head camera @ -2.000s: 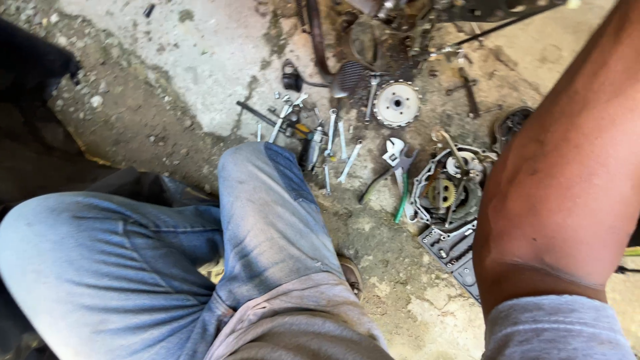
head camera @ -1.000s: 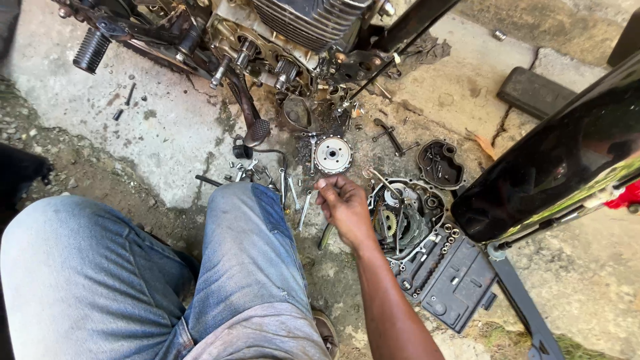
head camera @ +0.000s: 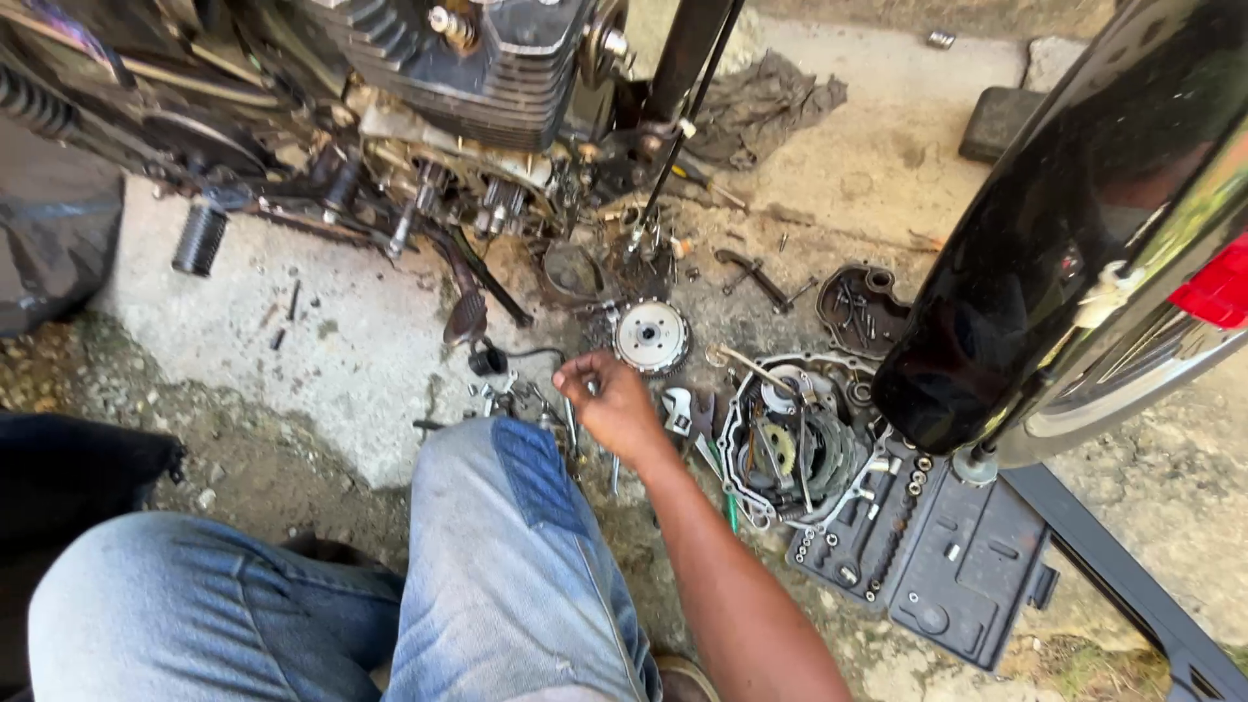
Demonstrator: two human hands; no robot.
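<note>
My right hand (head camera: pixel 612 402) hovers over the ground tools, its fingers curled; whether something small is between them is not clear. Just beyond it lies a round metal clutch assembly (head camera: pixel 650 336). An adjustable wrench (head camera: pixel 677 410) is to the hand's right, beside an engine side cover (head camera: pixel 726 450) that holds loose gears and plates. Several wrenches (head camera: pixel 569 426) lie to its left and below, partly hidden by my knee. The opened motorcycle engine (head camera: pixel 458 73) stands above, with its shafts (head camera: pixel 501 207) exposed. My left hand is out of view.
A socket set case (head camera: pixel 965 575) lies open at the lower right. Above the side cover sits a smaller cover (head camera: pixel 863 310) with bolts. A black fender (head camera: pixel 1033 224) and wheel fill the right side. A dark rag (head camera: pixel 770 107) and a screwdriver (head camera: pixel 710 185) lie near the engine.
The view has swung up toward the engine. My right hand has moved from beside the side cover to the wrenches left of the adjustable wrench.
</note>
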